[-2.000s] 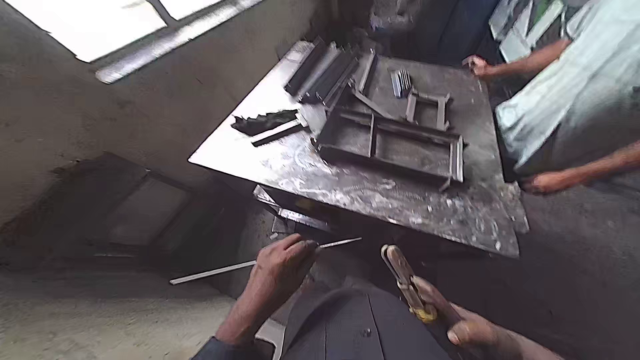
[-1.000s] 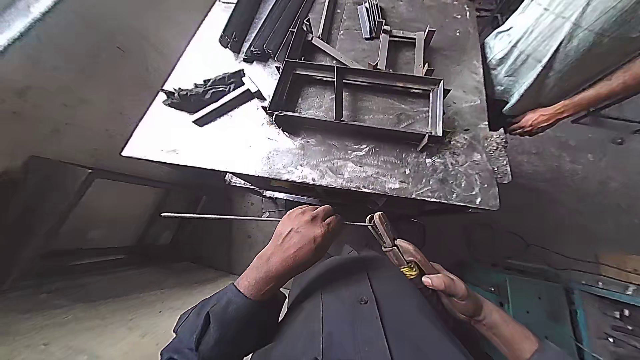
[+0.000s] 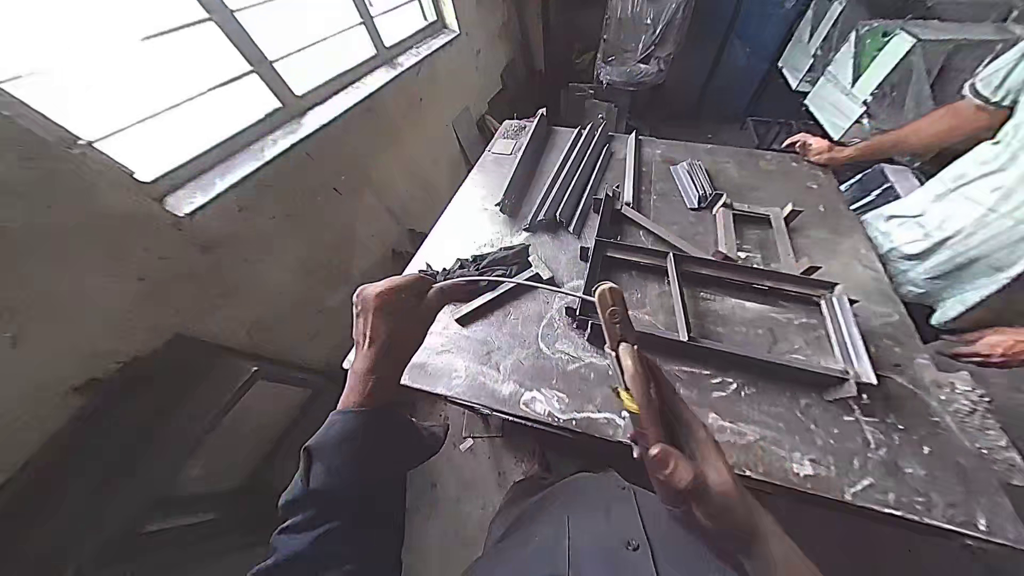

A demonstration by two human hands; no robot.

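Observation:
My right hand (image 3: 680, 456) grips a welding electrode holder (image 3: 620, 336) with yellow wrapped round it. From its jaws a thin welding rod (image 3: 520, 282) runs left to my left hand (image 3: 392, 320), whose fingers close on the other end; the rod looks bowed. Beyond both hands a rectangular steel angle frame (image 3: 760, 364) with a crossbar lies on the metal table (image 3: 496, 384). A short metal bar with a crosspiece (image 3: 496, 296) lies just right of my left hand, beside a crumpled dark cloth or glove (image 3: 488, 262).
Steel angle lengths (image 3: 568, 180), a small bundle of metal pieces (image 3: 694, 184) and a smaller frame (image 3: 760, 232) lie at the table's far side. A person's hands (image 3: 820, 150) are at the right. A window (image 3: 264, 72) is at upper left; a dark panel (image 3: 240, 432) leans below it.
Both hands have risen from in front of the table's near edge to over it, still with rod and holder. The rod, straight before, now looks bowed. The view has tilted up.

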